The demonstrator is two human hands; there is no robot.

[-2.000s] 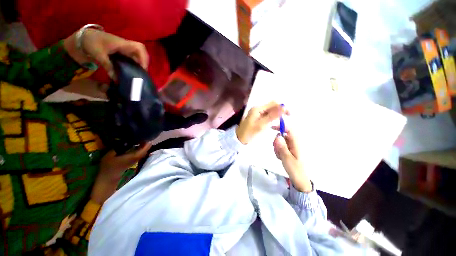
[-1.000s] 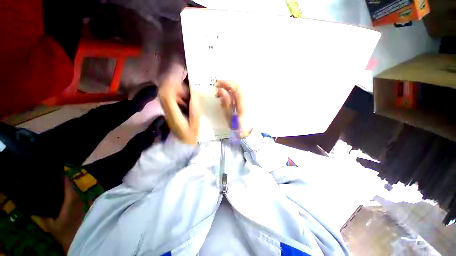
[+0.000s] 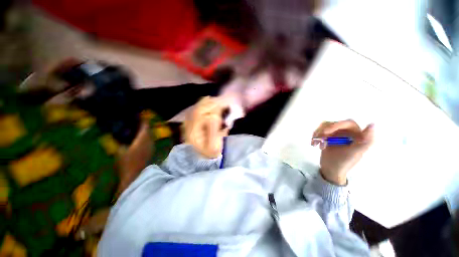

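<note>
The large open record book (image 3: pixel 397 165) lies in front of me at the right, its pages mostly washed out white. My right hand (image 3: pixel 346 148) is over the book and holds a blue pen (image 3: pixel 338 141), which lies roughly level across the fingers. My left hand (image 3: pixel 205 126) is off the book, to its left, raised above my sleeve. It is blurred, and I cannot tell whether it holds anything.
A person in a green-yellow patterned top (image 3: pixel 37 165) is close at the left with a dark object (image 3: pixel 113 95) in hand. A red-orange stool (image 3: pixel 209 50) stands on the floor ahead. A small yellow-green strip (image 3: pixel 430 86) lies beyond the book on the white table.
My view has turned, so the book shows farther right. My left hand has moved away from the book's edge. The pen in my right hand now shows clearly, level over the page.
</note>
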